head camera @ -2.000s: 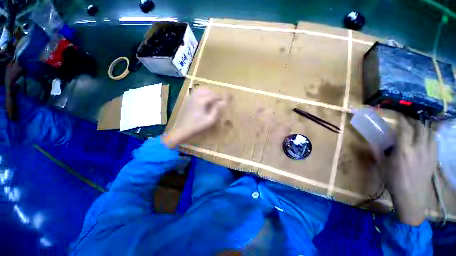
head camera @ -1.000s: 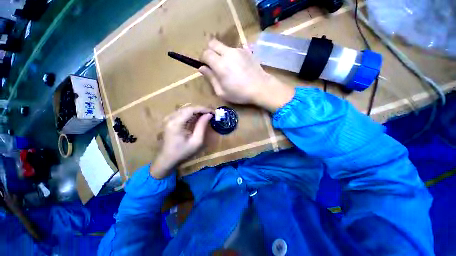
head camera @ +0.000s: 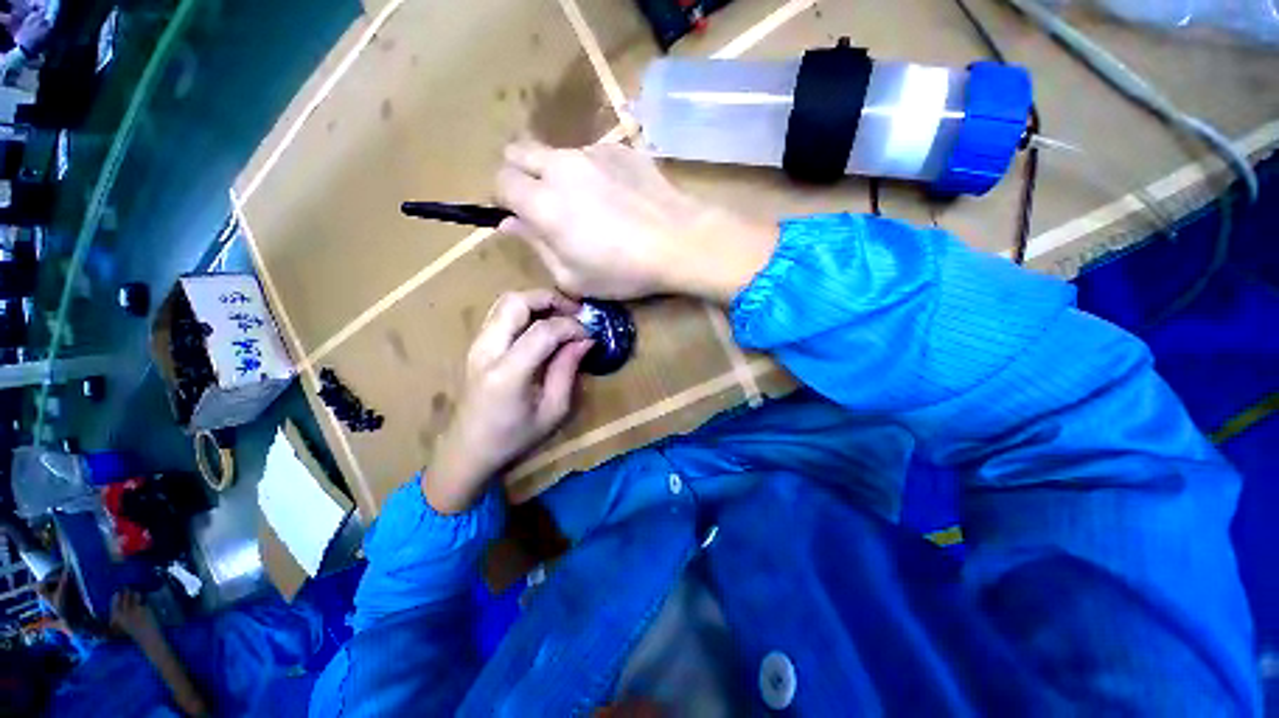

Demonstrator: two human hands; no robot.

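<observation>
The round dark unit [head camera: 609, 337] lies on the cardboard mat, its open face showing silver-white detail. My left hand [head camera: 519, 372] is at its left rim, thumb and fingers pinched together; whether they grip the rim or a small part is hidden. My right hand [head camera: 596, 218] is just above the unit, closed on the black tweezers [head camera: 452, 213]. One end of the tweezers sticks out to the left; the other is hidden by the hand. Small black parts [head camera: 348, 403] lie in a loose pile at the mat's left.
The glue syringe [head camera: 842, 119] lies behind and right of my right hand, with cables and a pale hose [head camera: 1136, 105] beyond. At left are the parts box [head camera: 241, 344], tape roll [head camera: 213, 459] and white sheet [head camera: 302, 502]. A person's arm [head camera: 157, 652] shows lower left.
Two seconds ago the tweezers lay on the mat and my right hand was at the syringe. My right hand has taken the tweezers; my left has moved from the mat's left to the unit.
</observation>
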